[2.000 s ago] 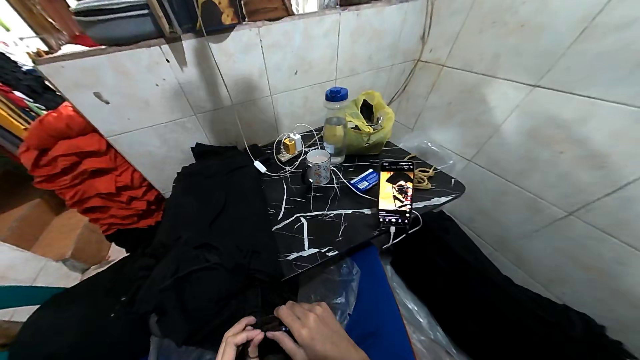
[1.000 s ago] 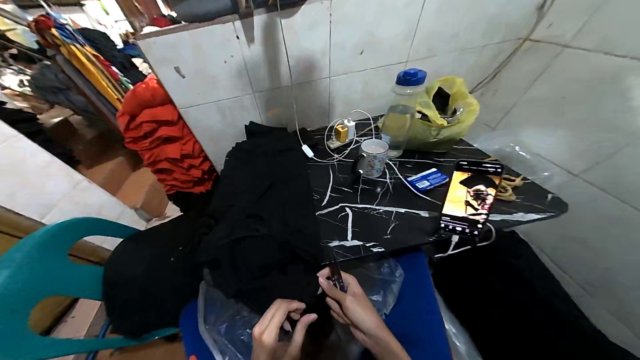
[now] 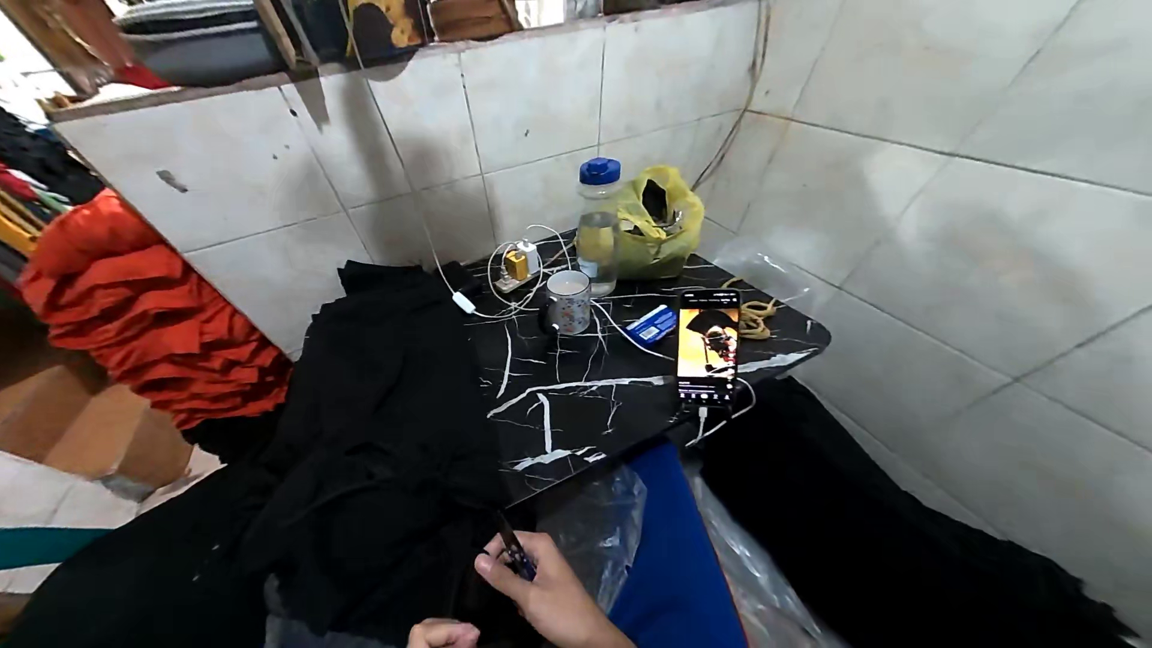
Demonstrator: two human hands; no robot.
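Observation:
Near the bottom centre, my right hand (image 3: 540, 589) is closed around a small dark tool (image 3: 515, 549), its narrow tip pointing up; its exact kind is unclear. Lower and to the left, only part of my left hand (image 3: 443, 634) shows at the frame's bottom edge, fingers curled against black cloth; whether it pinches the cloth is hidden. The black cloth (image 3: 387, 432) lies over the left side of the marble-patterned table (image 3: 585, 414) and hangs down toward me. Clear plastic (image 3: 598, 526) and a blue cloth (image 3: 679, 549) lie to the right of my right hand.
On the table stand a patterned mug (image 3: 569, 304), a water bottle (image 3: 598, 229), a yellow plastic bag (image 3: 661, 225), a lit phone (image 3: 708, 346) on a cable, a blue packet (image 3: 652, 326) and chargers (image 3: 520, 263). Red cloth (image 3: 148, 315) is stacked left; black cloth (image 3: 864, 513) lies right.
My hands were close together two seconds ago; now my right hand, holding the dark tool, is apart from and above my left. The view has swung right and back left.

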